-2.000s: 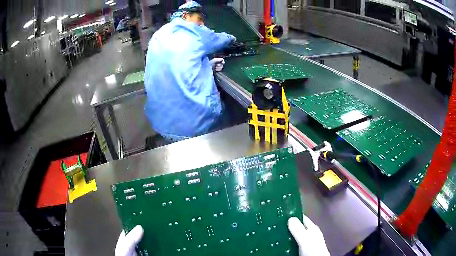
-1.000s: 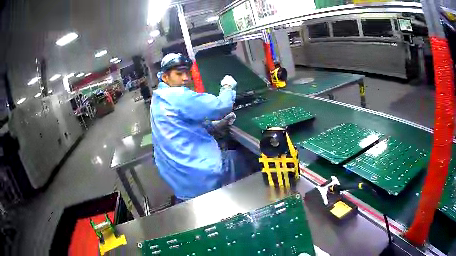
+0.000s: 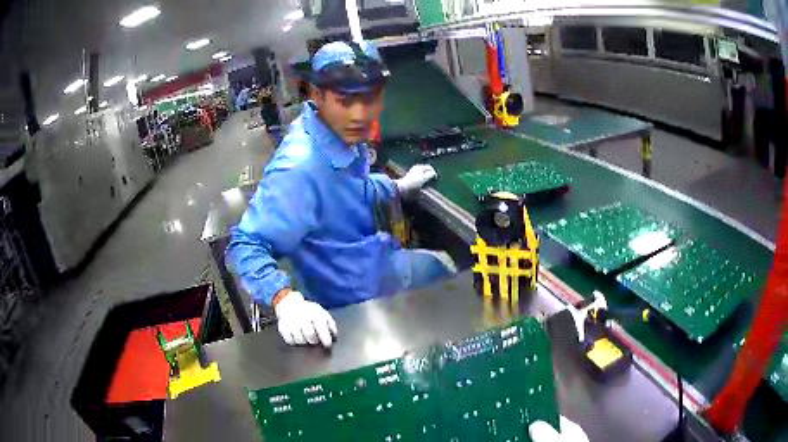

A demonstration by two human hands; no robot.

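Note:
A large green circuit board (image 3: 415, 393) with rows of silver pads is at the bottom middle, over the steel bench (image 3: 389, 326); its lower part is cut off by the frame edge. My right hand (image 3: 560, 431), in a white glove, is on the board's lower right edge, mostly cut off by the frame. My left hand is not in view. The soldering iron stand with a yellow sponge (image 3: 604, 353) is to the right of the board.
A yellow cage holder with a black round item (image 3: 504, 259) stands behind the board. A worker in blue (image 3: 315, 203) sits beyond, one gloved hand on the bench. Boards (image 3: 689, 287) lie on the conveyor. A green and yellow reel stand (image 3: 192, 371) and black bin (image 3: 86, 401) are left.
The view has tilted up, then partly back down. My left hand has gone out of the frame. The other worker has turned to face this way and placed a gloved hand on the bench.

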